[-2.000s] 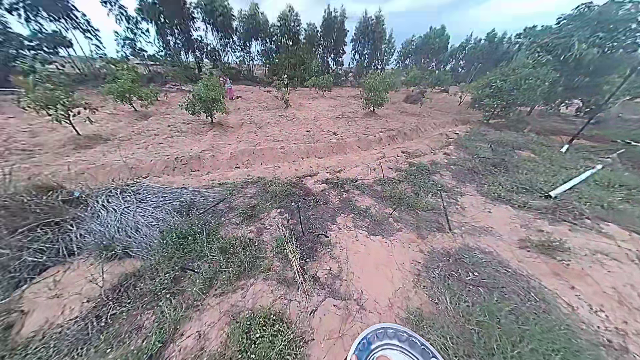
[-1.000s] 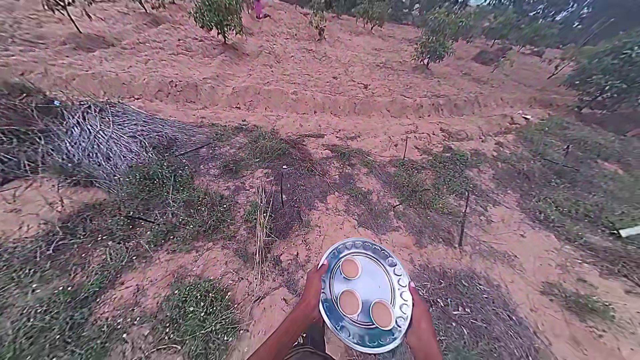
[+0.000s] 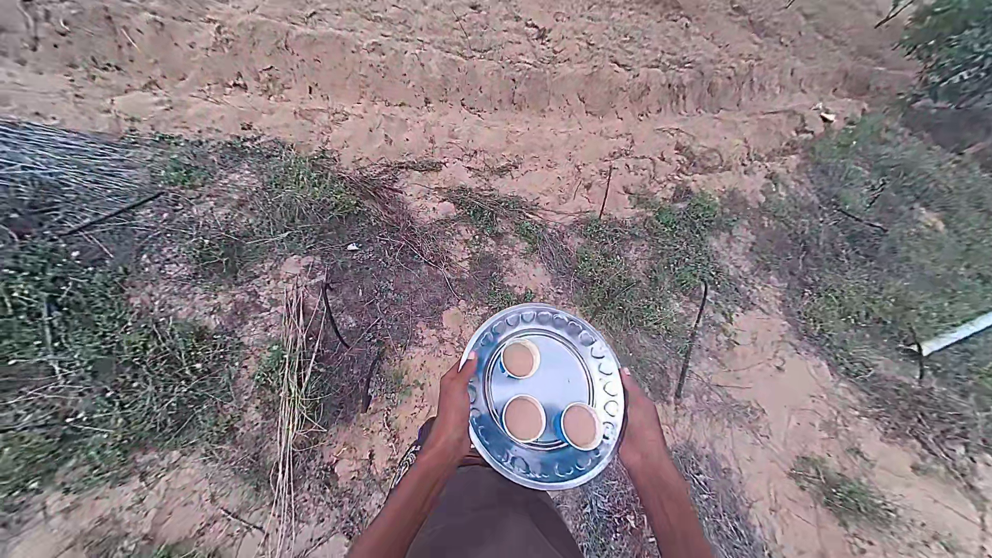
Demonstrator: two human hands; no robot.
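Observation:
A round metal tray [image 3: 546,469] with a patterned rim is held out before my body, between both hands. My left hand [image 3: 453,403] grips its left edge, thumb on the rim. On the right edge, my right hand [image 3: 642,422] holds it in the same manner. Three cups of a milky brown drink stand on the tray: one at the upper left [image 3: 520,359], one below it [image 3: 524,418] and one at the lower right [image 3: 580,426]. The fingers under the tray are hidden.
Thin upright sticks [image 3: 692,341] rise from the ground just beyond the tray. Dry stalks [image 3: 291,403] and green weeds [image 3: 101,349] lie to the left, with a brushwood pile [image 3: 62,167] farther up. A white pipe [image 3: 957,333] lies at right; an earth ridge [image 3: 496,74] crosses ahead.
The view has tilted down from the trees to the ground. Two seconds ago only the tray's edge showed; now the whole tray and both hands are in view. The hands keep their hold on it.

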